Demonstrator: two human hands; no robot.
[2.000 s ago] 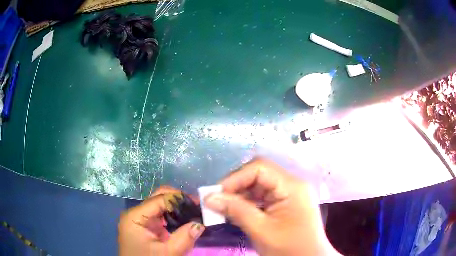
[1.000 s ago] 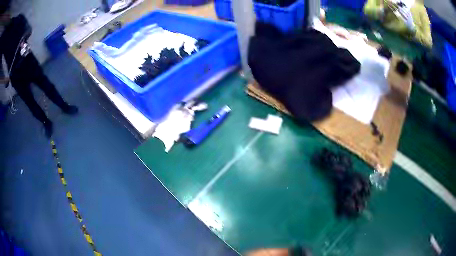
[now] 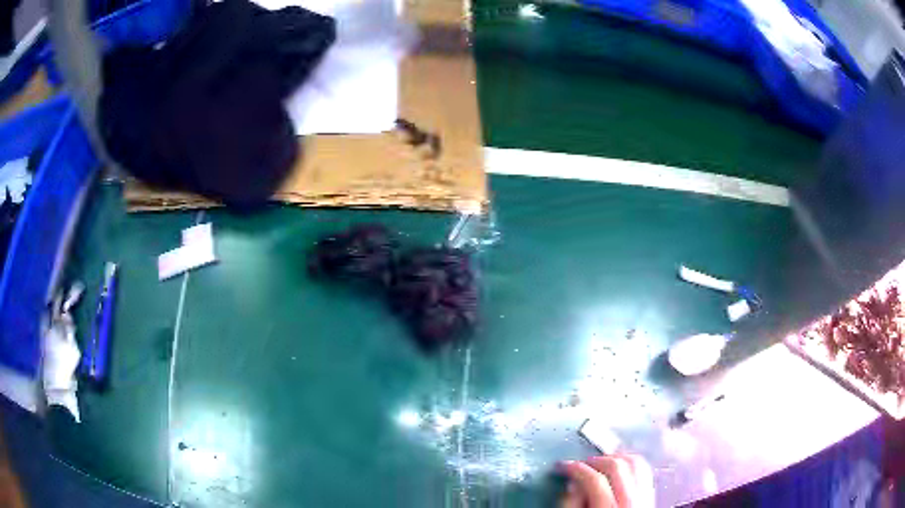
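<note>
A hand, which looks like my right hand (image 3: 607, 482), shows at the bottom edge, right of centre. It is blurred and cut off by the edge. Something dark touches its fingertips on the left; I cannot tell whether it is gripped. My left hand is not in view. A small white pad (image 3: 600, 436) lies on the green bench just above the hand. Black spiky hair pieces (image 3: 437, 298) lie clumped mid-bench. The white glue bottle (image 3: 698, 353) lies at the right, and a slim tool (image 3: 703, 406) lies below it in the glare.
A cardboard sheet (image 3: 452, 179) with black cloth (image 3: 213, 109) and white paper lies at the back left. Blue bins stand at the left and far right. A blue pen-like tool (image 3: 101, 327), white scraps, a white tube (image 3: 706, 278) and a lit parts box (image 3: 863, 332) are around the bench.
The view swung left to the blue tray and floor, then back partway. The white pad, earlier in my right hand, now lies on the bench. My left hand has left the picture.
</note>
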